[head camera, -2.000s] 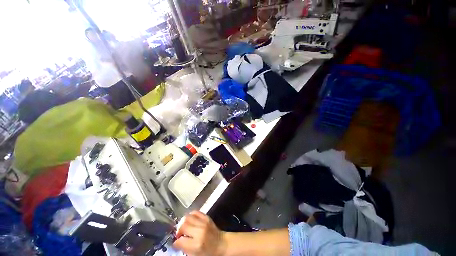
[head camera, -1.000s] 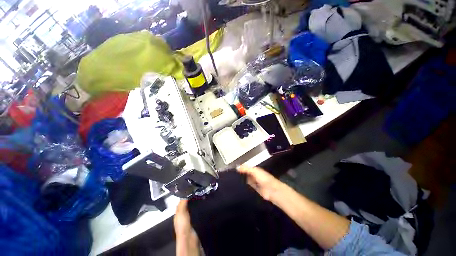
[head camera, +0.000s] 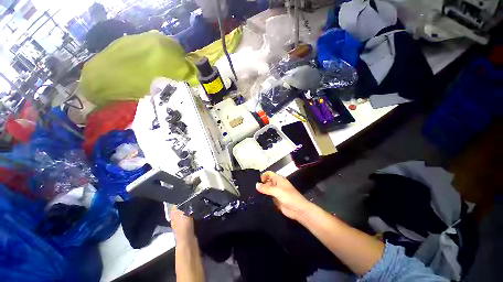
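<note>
A black garment piece (head camera: 251, 220) lies under the front end of the white sewing machine (head camera: 182, 129) and hangs towards me. My left hand (head camera: 181, 223) is at the cloth's left edge beside the machine head; its fingertips are partly hidden by the head. My right hand (head camera: 277, 190) grips the cloth's upper right edge between thumb and fingers. The needle area is hidden by the machine's dark front cover (head camera: 207, 202).
Right of the machine are a white parts tray (head camera: 251, 156) with dark bits, a dark phone (head camera: 301, 144) on cardboard (head camera: 325, 142) and purple tools (head camera: 325, 112). A thread cone (head camera: 210, 81) stands behind. Blue bags (head camera: 33, 231) lie left; a garment bundle (head camera: 405, 198) lies right.
My right hand came off the machine head, and both hands now hold black cloth at it. Since the last earlier frame, my left hand moved left and the cloth spread further up right.
</note>
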